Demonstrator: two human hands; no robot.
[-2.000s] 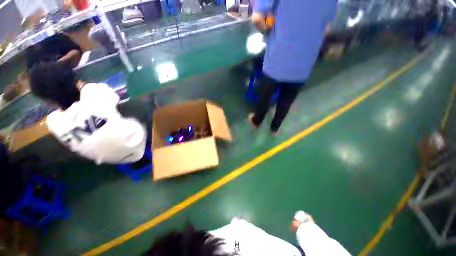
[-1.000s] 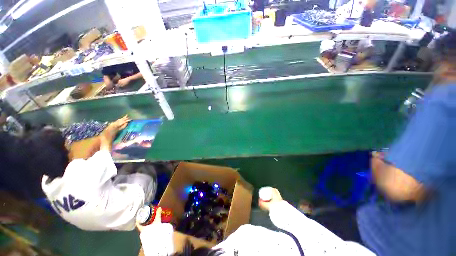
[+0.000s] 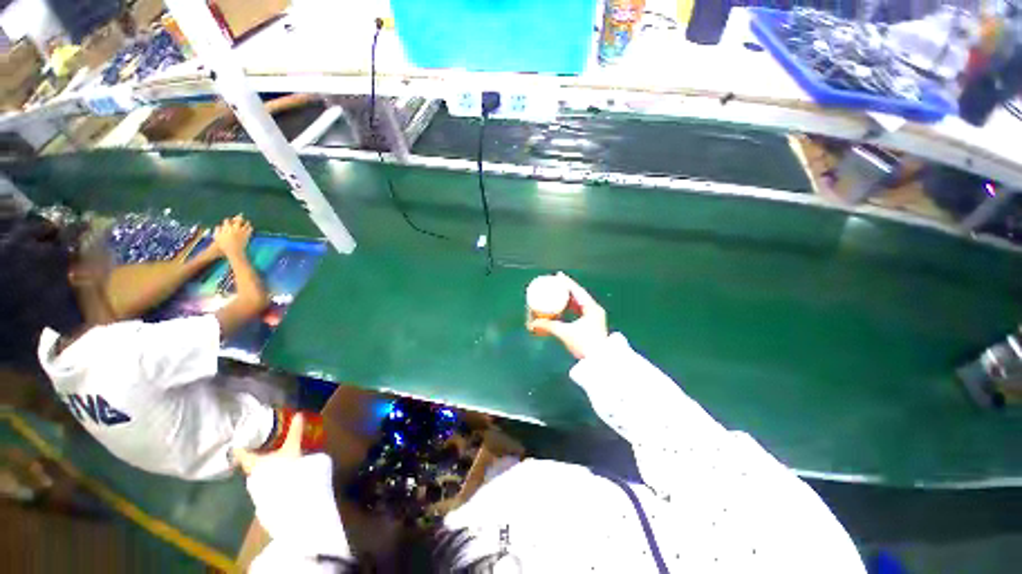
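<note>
My left hand (image 3: 272, 455) holds a red can (image 3: 305, 428) at the lower left, beside the seated person in white. My right hand (image 3: 583, 325) holds a small round white-topped object (image 3: 548, 295) with some orange below its top, over the green bench (image 3: 672, 336); it may be a can. Below, between my arms, a cardboard carton (image 3: 350, 432) stands by the bench edge with many small dark units (image 3: 415, 454) inside, some shining blue. My arm and body hide part of the carton.
A seated person (image 3: 146, 370) rests their hands on a picture mat (image 3: 286, 275) at left. A white post (image 3: 263, 129) rises from the bench. A black cable (image 3: 484, 191) hangs down. The upper shelf holds a blue bin (image 3: 493, 34), an orange can (image 3: 620, 28) and a blue tray (image 3: 846, 95).
The view has moved closer to the bench. My right hand has moved forward over the bench with the white-topped object. My left hand still holds the red can. The person in blue is out of view.
</note>
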